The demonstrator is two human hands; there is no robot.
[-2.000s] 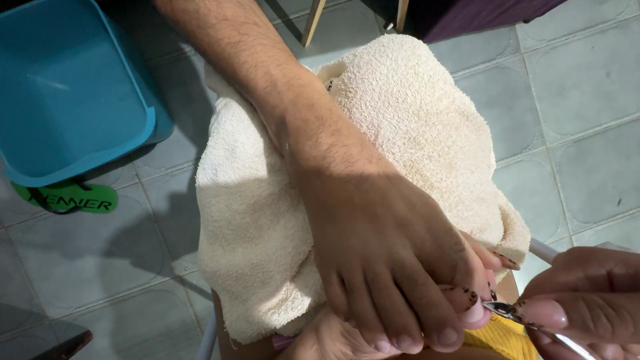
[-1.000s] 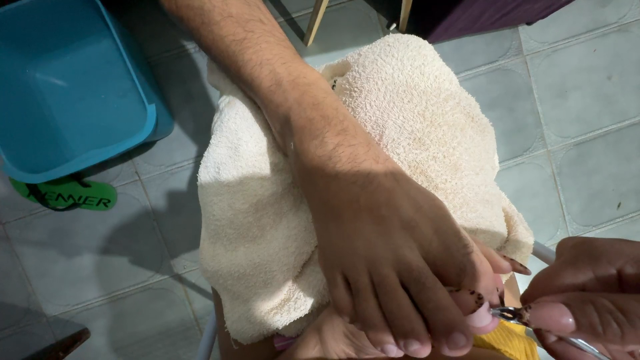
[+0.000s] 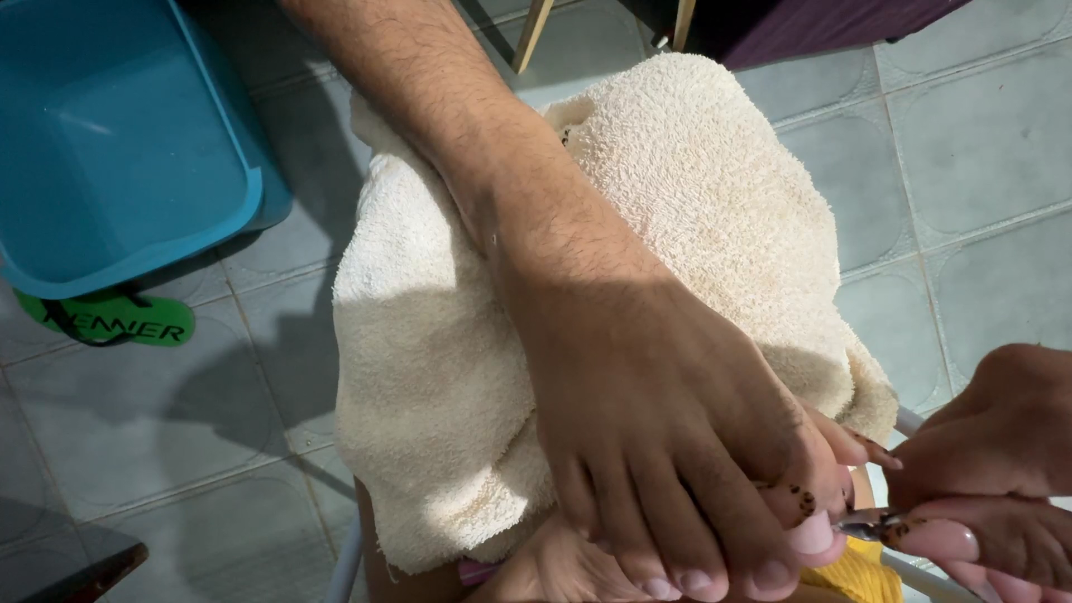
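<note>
Another person's bare foot rests on a cream terry towel, toes toward the bottom edge. My left hand is largely hidden beneath the foot and holds it around the toes; its fingers with long patterned nails show beside the big toe. From the lower right, my right hand grips a small metal nipper-like tool between thumb and fingers. The tool's tip lies at the outer edge of the big toenail. Most of its handles are hidden in my fingers.
A blue plastic basin stands on the tiled floor at upper left, with a green flip-flop beside it. Yellow cloth lies below the big toe. Wooden legs and dark purple fabric are at the top.
The tool's tip has shifted slightly right, from over the big toenail to its outer edge. My right hand has turned a little since the earliest frame. My left hand keeps its hold on the foot.
</note>
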